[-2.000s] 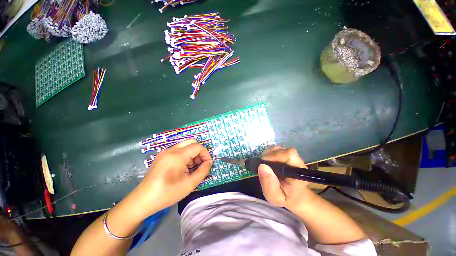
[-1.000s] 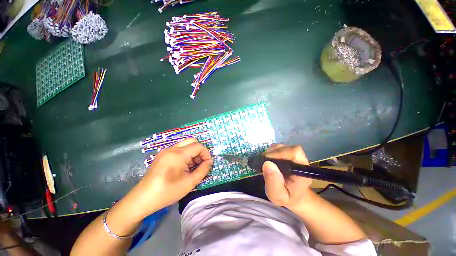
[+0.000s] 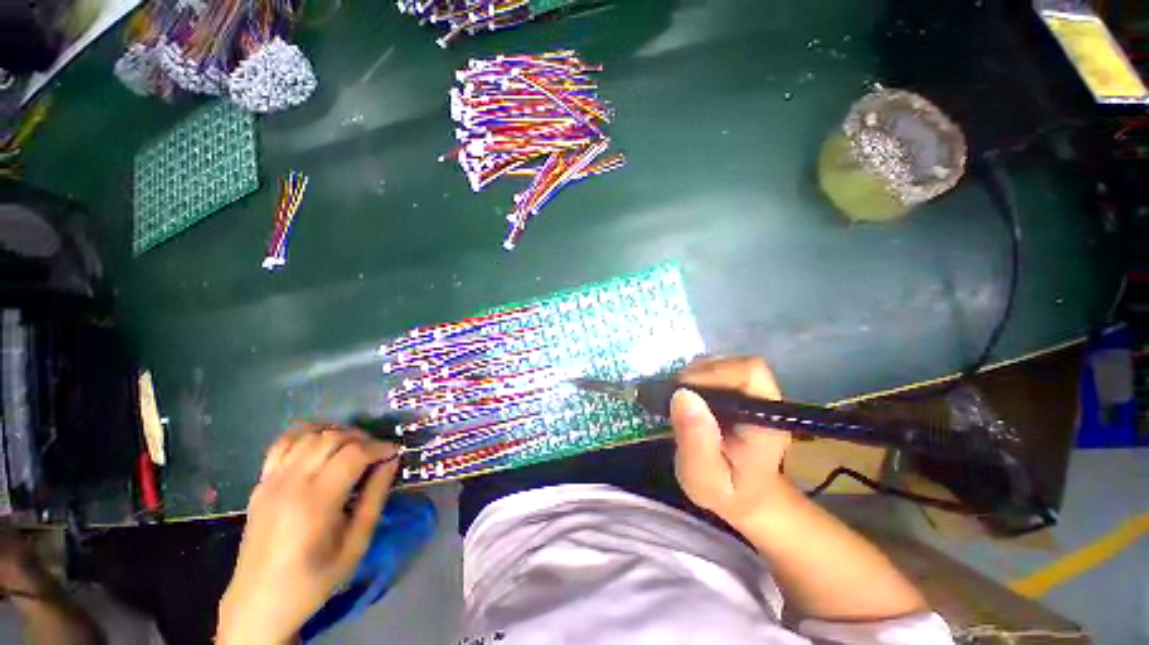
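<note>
The green circuit board panel (image 3: 611,334) lies in front of me, with rows of short multi-coloured wire leads (image 3: 460,378) across its left part. Their white plug ends stick out past its left edge. My right hand (image 3: 731,435) holds the black soldering iron (image 3: 806,416) like a pen, its thin tip over the middle of the panel. My left hand (image 3: 321,498) is at the panel's lower left corner, fingers bent, fingertips close to the lower plug ends. Whether it pinches a lead or solder wire cannot be made out.
A loose lead pile (image 3: 529,120) lies beyond the panel, with a small lead bundle (image 3: 286,221) and bare green panel (image 3: 195,176) to its left. Wire harnesses (image 3: 271,76) stand far left. A crusted yellowish pot (image 3: 888,158) is right. A red-handled tool (image 3: 150,441) lies at the left edge.
My left hand has moved left and down, off the middle of the panel, uncovering the lead rows. The iron remains in my right hand over the panel. The whole view has shifted slightly.
</note>
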